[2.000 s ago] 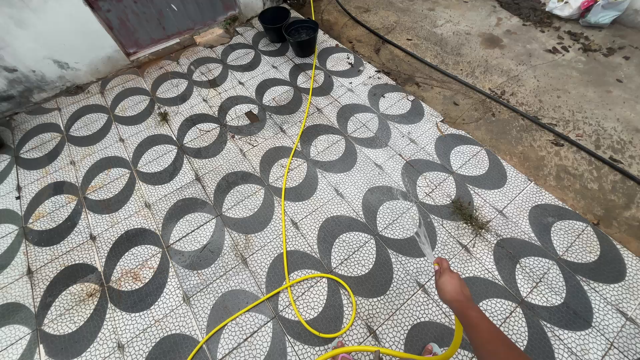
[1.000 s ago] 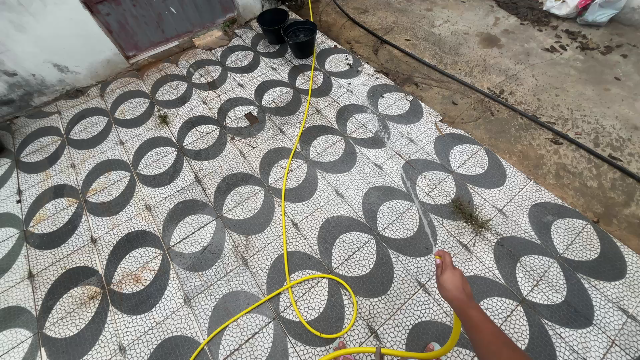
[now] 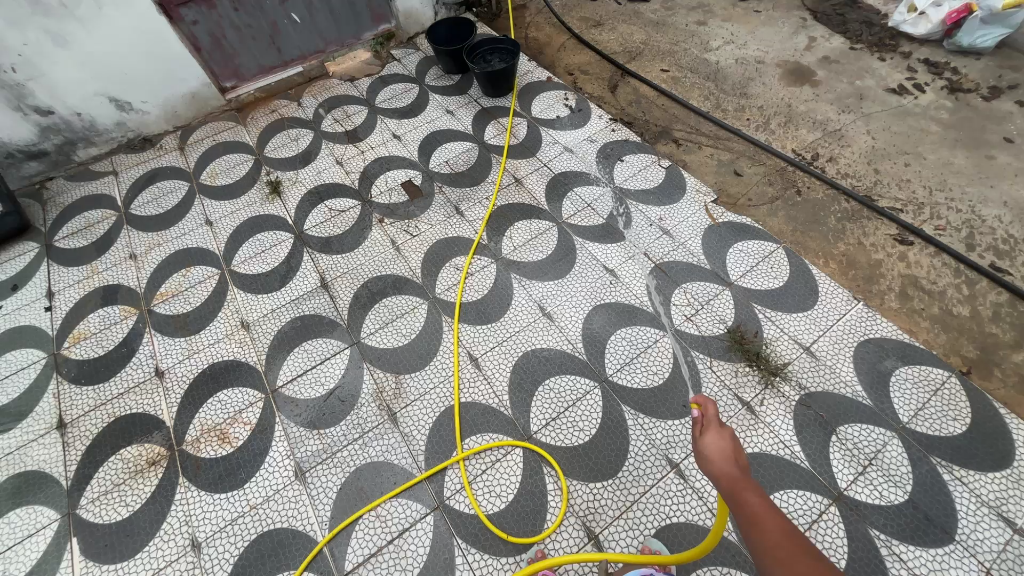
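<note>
My right hand (image 3: 718,448) grips the end of a yellow garden hose (image 3: 458,344) at the lower right, the thumb by its mouth. A thin stream of water (image 3: 666,308) leaves the hose and arcs up and to the left over the patterned floor tiles (image 3: 564,408). The hose loops on the tiles at the bottom middle and runs up past two black plastic buckets (image 3: 493,68). My left hand is out of view. Part of my feet in sandals shows at the bottom edge.
A dark hose or pipe (image 3: 752,142) crosses the rough concrete at the right. A weed tuft (image 3: 756,358) grows between tiles. Plastic bags (image 3: 980,24) lie at the top right. A weathered metal door (image 3: 276,36) and a stained white wall (image 3: 96,64) bound the far left.
The water stream now reaches farther up the tiles than two seconds ago, when it was short and close to my right hand. The hand keeps its grip on the hose.
</note>
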